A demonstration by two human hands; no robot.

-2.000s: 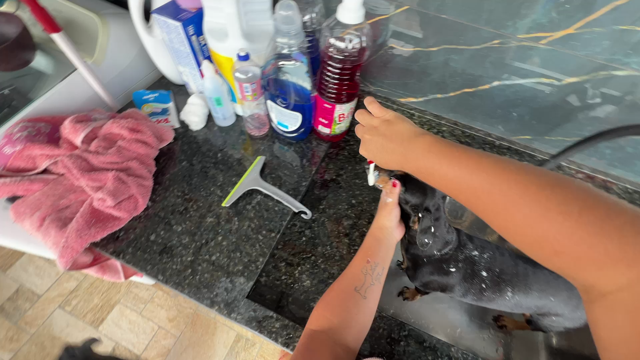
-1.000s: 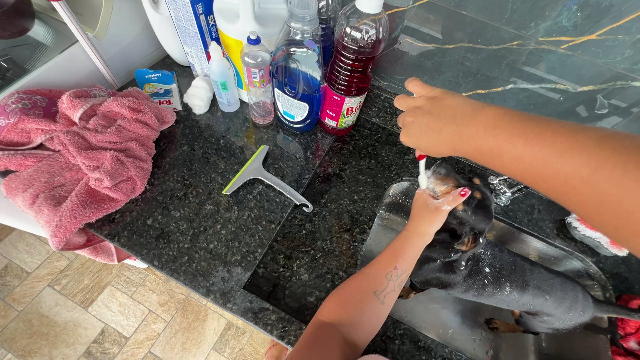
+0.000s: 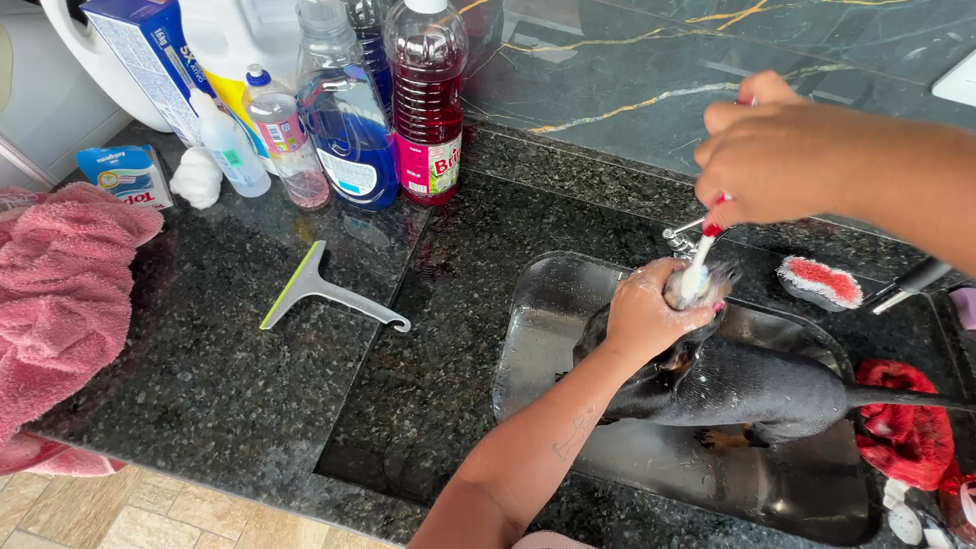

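A wet black dog with tan paws [image 3: 762, 381] stands in the stainless steel sink [image 3: 526, 358], its tail stretching right over the rim. My left hand [image 3: 652, 305] is closed around its muzzle, with what looks like lather on the fingers. Above it, my right hand [image 3: 770, 164] grips a small white toothbrush [image 3: 696, 267], whose head is against the dog's muzzle; the brush head and the muzzle are blurred. Part of the dog's head is hidden behind my left hand and forearm. A chrome tap [image 3: 681, 242] is partly hidden behind the brush.
A grey squeegee [image 3: 328, 290] lies on the granite counter left of the sink. Bottles, including a red one [image 3: 428, 107], stand at the back. A pink towel [image 3: 69, 305] hangs over the left edge. Right of the sink are a scrubbing brush [image 3: 822, 280] and a red cloth [image 3: 907, 427].
The view has shifted to show more of the sink. My right hand is raised relative to the dog's head, still holding the toothbrush, while my left hand stays on the muzzle.
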